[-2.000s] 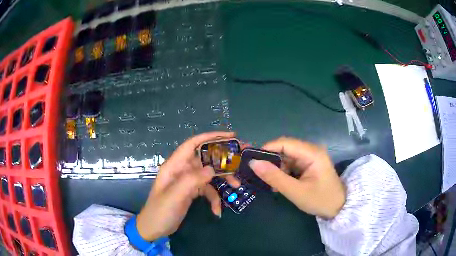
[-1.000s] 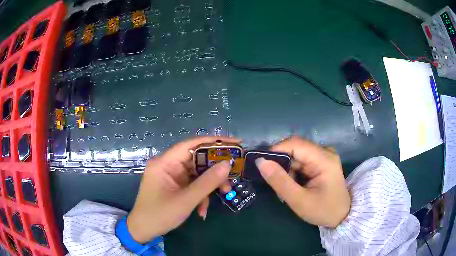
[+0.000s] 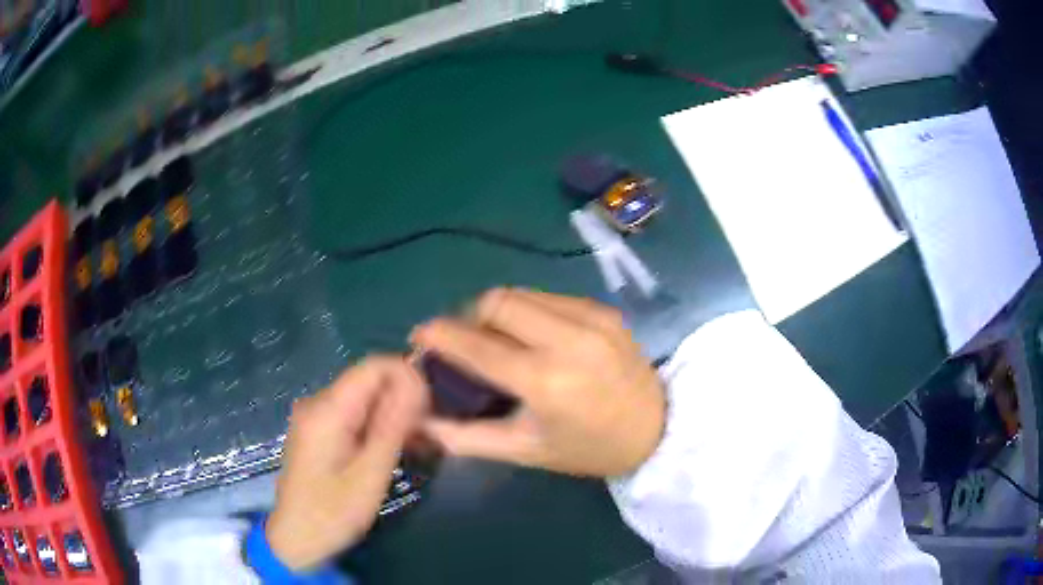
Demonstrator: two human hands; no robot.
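My right hand, blurred, holds a dark display module between thumb and fingers. My left hand, with a blue wrist strap, is close beside it, fingers curled; whether it still holds the watch case cannot be seen, as the fingers and blur hide it. Below the hands a dark watch lies on the mat, partly covered.
A clear tray with black screens is at left, a red tray at far left. An opened watch, white clip and black cable lie ahead. Papers, pen and power supply are at right.
The view has turned right, so the bench things appear shifted left. My hands have come closer together, and the module is now tilted. The open case between my left fingers is no longer visible.
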